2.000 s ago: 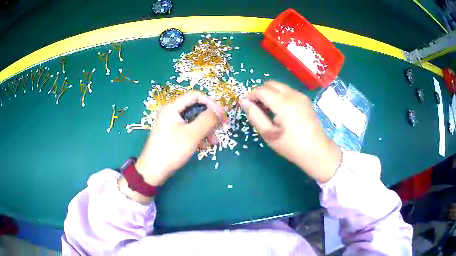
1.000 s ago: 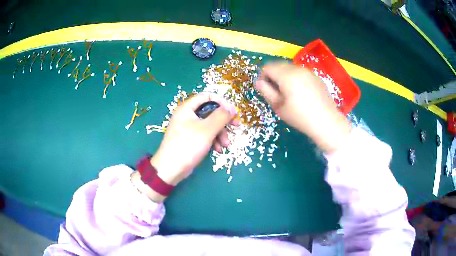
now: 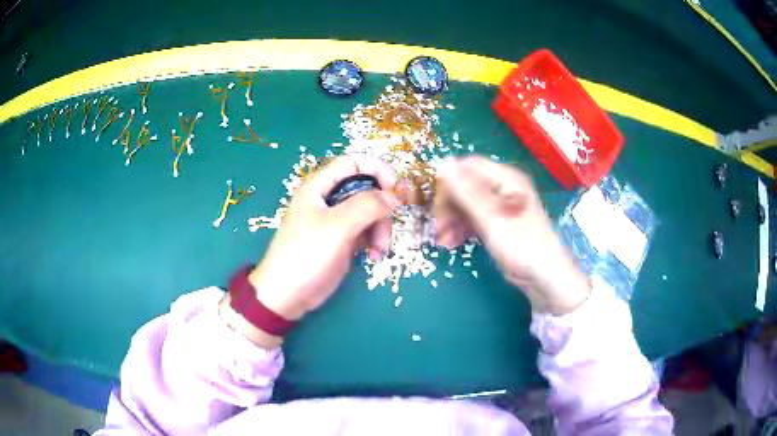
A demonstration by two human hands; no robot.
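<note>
A dark round unit (image 3: 351,189) is held in my left hand (image 3: 328,226), between palm and thumb; its rim shows above the thumb. My left fingertips reach over a mixed heap of orange flexes and small white pieces (image 3: 388,128). My right hand (image 3: 490,213) is blurred over the right side of the heap, fingers bent close to my left fingertips. Whether it pinches anything cannot be told. The heap's middle is partly hidden under both hands.
Two round units (image 3: 342,77) lie by the yellow line (image 3: 256,58). A red tray (image 3: 558,119) with white pieces and a clear plastic bag (image 3: 607,234) lie right. Forked flexes (image 3: 181,145) lie left. Small dark units (image 3: 718,244) and a white strip (image 3: 762,247) lie far right.
My right hand has come down from beside the red tray to my left fingertips. One round unit beyond the yellow line has moved nearer, onto the line. My left hand still holds its unit.
</note>
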